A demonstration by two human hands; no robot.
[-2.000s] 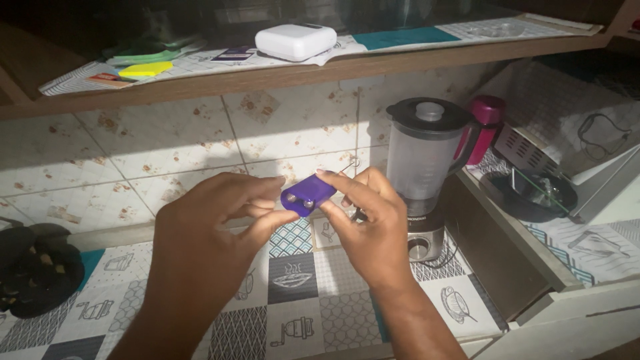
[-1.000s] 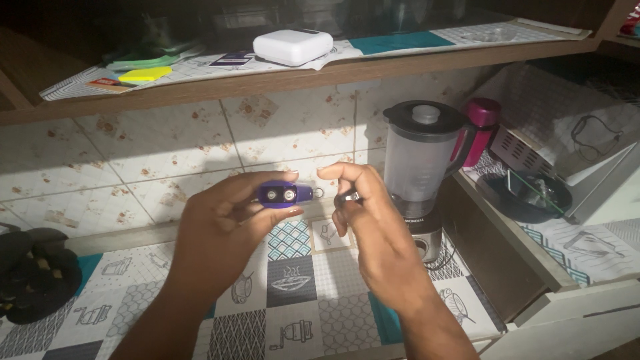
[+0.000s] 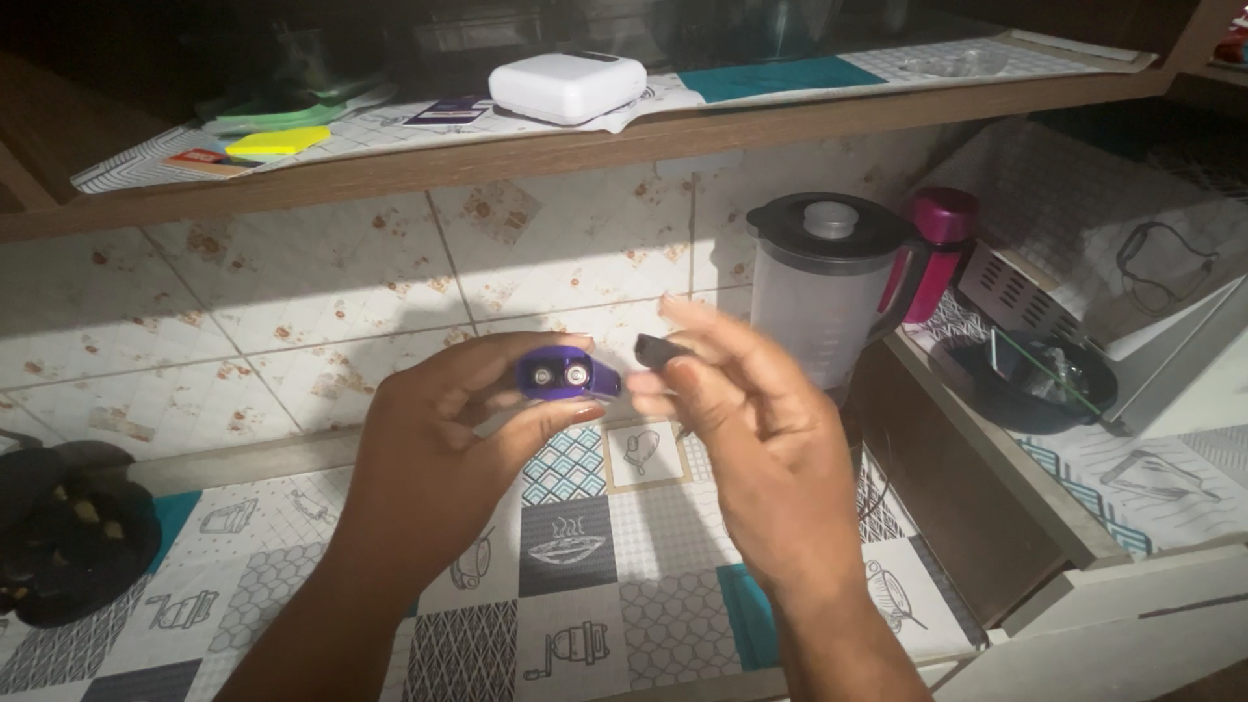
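My left hand (image 3: 458,429) grips a small purple battery-powered device (image 3: 552,357) between thumb and fingers. Its end faces me, and two round battery ends (image 3: 576,374) show side by side in the opening. To the right, my right hand (image 3: 756,419) pinches a small dark piece (image 3: 659,350), perhaps a cover, between thumb and fingers. A gap separates that piece from the purple device. Both hands are raised above the patterned counter covering (image 3: 575,614).
A blender (image 3: 814,292) and a magenta bottle (image 3: 944,229) stand behind my right hand. Overhead, a wooden shelf (image 3: 390,161) holds a white case (image 3: 567,88) and yellow sticky notes (image 3: 280,142). A black bowl (image 3: 1033,390) lies at the right, a dark object (image 3: 78,536) at the left.
The purple device was held in both hands two seconds ago; now only my left hand has it. My right hand has drawn away, and the device's end with the batteries faces me more squarely.
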